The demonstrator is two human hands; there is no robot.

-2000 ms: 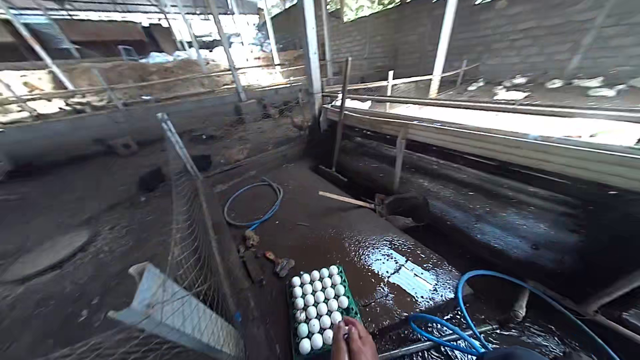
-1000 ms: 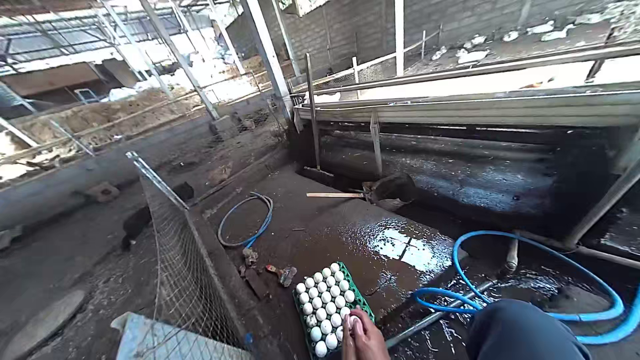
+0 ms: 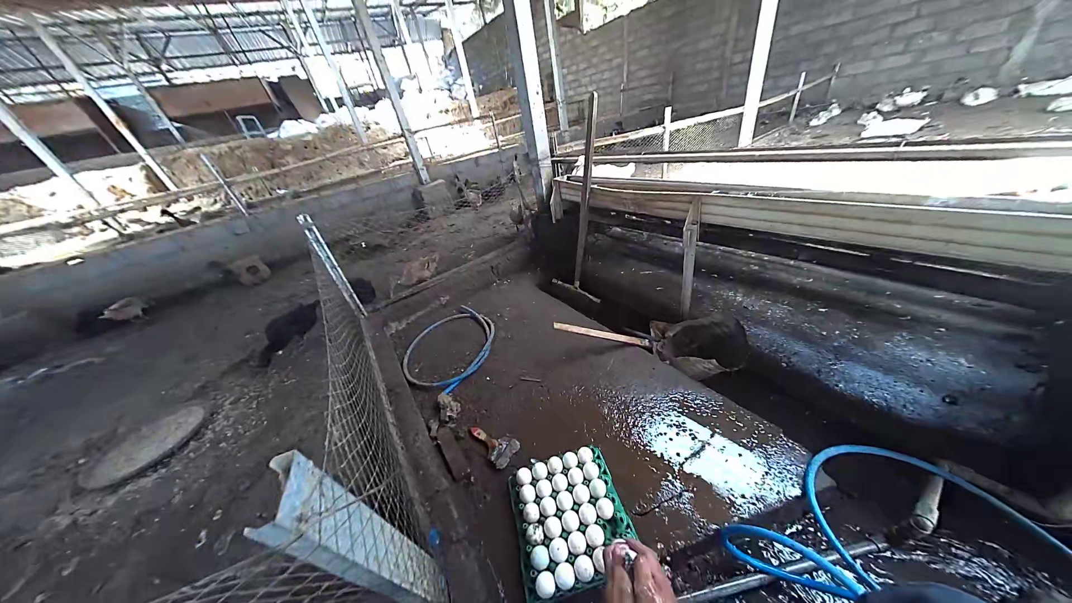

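Note:
A green plastic egg tray (image 3: 617,501) filled with several rows of white eggs (image 3: 570,521) lies on the wet ground at the lower middle. At its lower right corner, two bare hands appear close together, partly cut off by the bottom edge. My left hand (image 3: 618,578) and my right hand (image 3: 650,578) have their fingers closed around a whitish egg (image 3: 624,551), of which only a small part shows. Which hand bears the egg cannot be told clearly. A paintbrush-like tool (image 3: 496,445) with a reddish handle lies beyond the tray's upper left corner.
Wire netting (image 3: 360,402) on a metal frame stands left. A coiled blue hose (image 3: 477,360) lies ahead; another blue hose (image 3: 825,502) loops at right beside a pipe (image 3: 779,569). A wooden-handled shovel (image 3: 599,335) rests near a dark container (image 3: 708,343) by a channel. Birds are beyond the fences.
The hands stay by the tray's lower right corner. The view has shifted, and the knee seen at lower right one second ago is now mostly out of frame.

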